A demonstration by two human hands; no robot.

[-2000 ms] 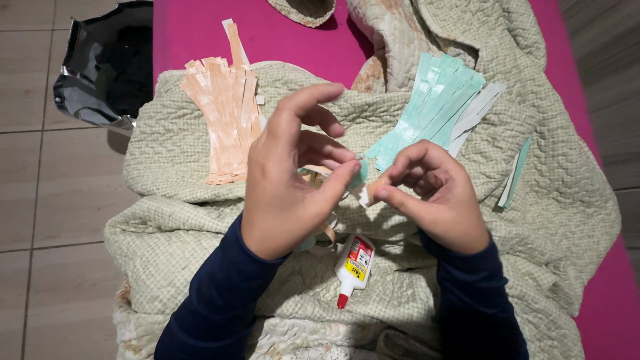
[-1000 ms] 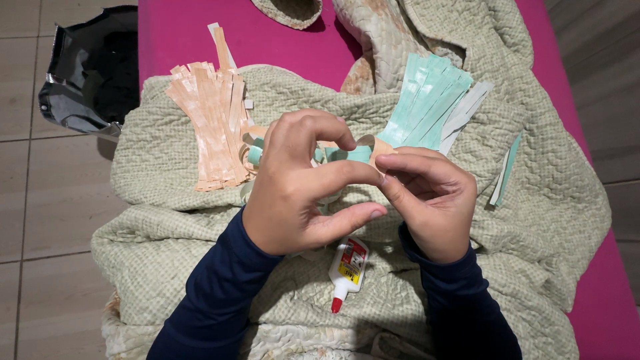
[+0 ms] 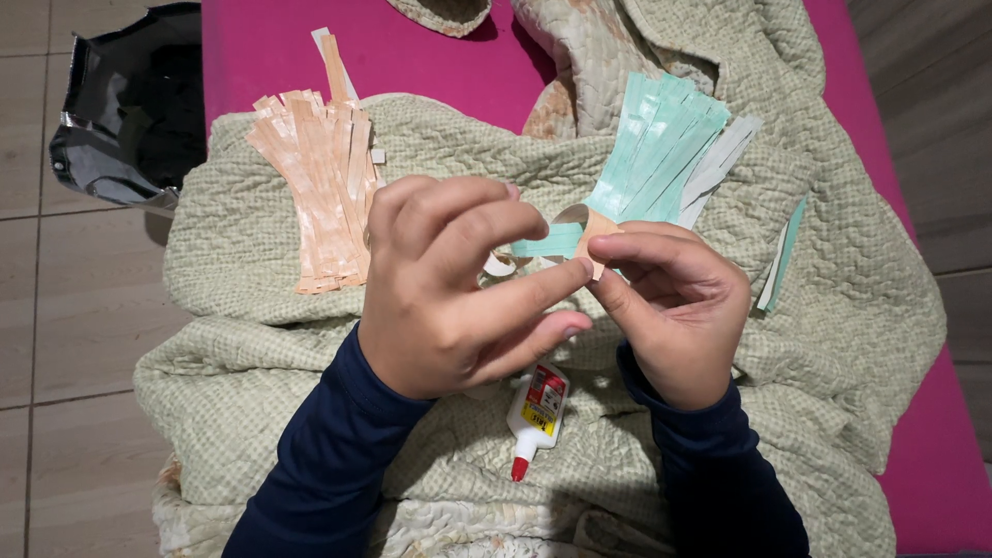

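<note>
Between the thumb and fingers of my right hand (image 3: 670, 302) is a curled orange paper strip (image 3: 595, 236), looped around a teal paper strip (image 3: 549, 240). My left hand (image 3: 465, 287) has its fingers spread, its index fingertip at the lower end of the orange strip; it grips nothing that I can see. More curled paper is partly hidden behind it. A white glue bottle (image 3: 539, 407) with a red cap lies below the hands. Orange paper strips (image 3: 322, 186) lie at the left, teal strips (image 3: 659, 147) behind my right hand.
A pale green quilt (image 3: 248, 356) lies rumpled over a pink surface (image 3: 271, 62). White strips (image 3: 717, 167) sit beside the teal bunch, and a narrow teal strip (image 3: 787, 252) lies farther right. A black plastic bag (image 3: 128, 116) stands on the tiled floor at left.
The orange strip end, held out flat between both hands two seconds ago, is now curled into a loop in my right hand. My left fingers have shifted, with the index finger now at the strip.
</note>
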